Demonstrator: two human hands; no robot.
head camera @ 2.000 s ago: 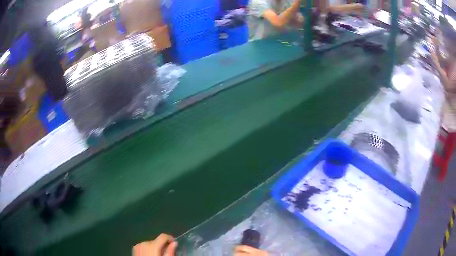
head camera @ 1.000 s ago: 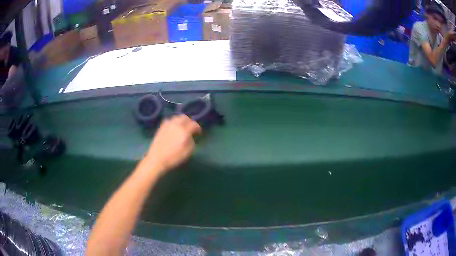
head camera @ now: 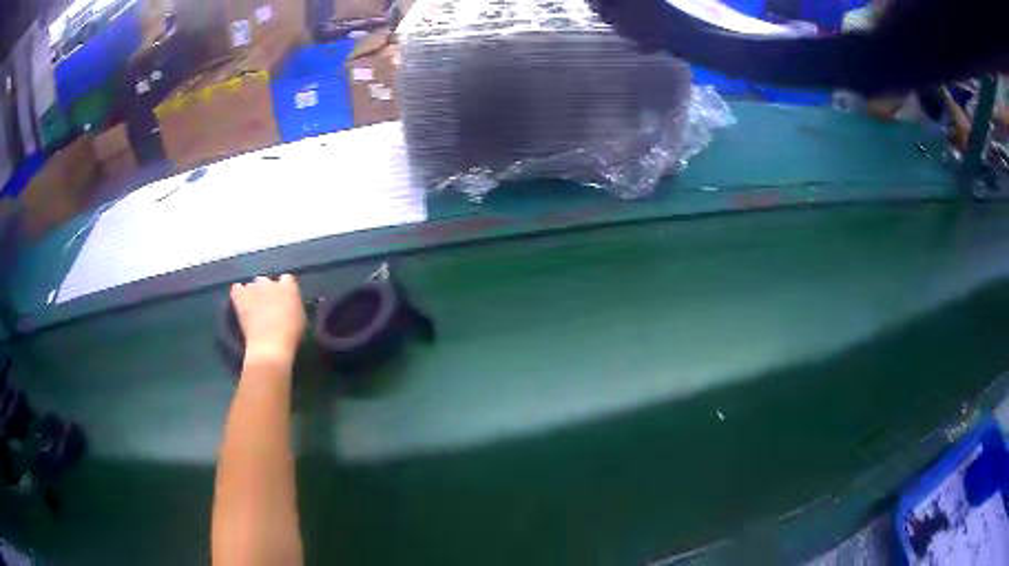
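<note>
A black headphone assembly lies on the green belt. Its right ear cup shows its round cushion, with a small dark part at its right side. Its left ear cup is mostly hidden behind my left hand. My left hand reaches in from the bottom edge, its fingers curled over this left cup and closed on it. The grip under the fingers is hidden. My right hand is not in view.
More dark headphone parts lie at the belt's left end. A blue tray with small black screws is cut off at the lower right. A plastic-wrapped grey stack and a white sheet lie beyond the belt.
The view has turned right and tilted, so the tray has shifted. My left hand has moved from the right ear cup to the left one. The right cup is now uncovered.
</note>
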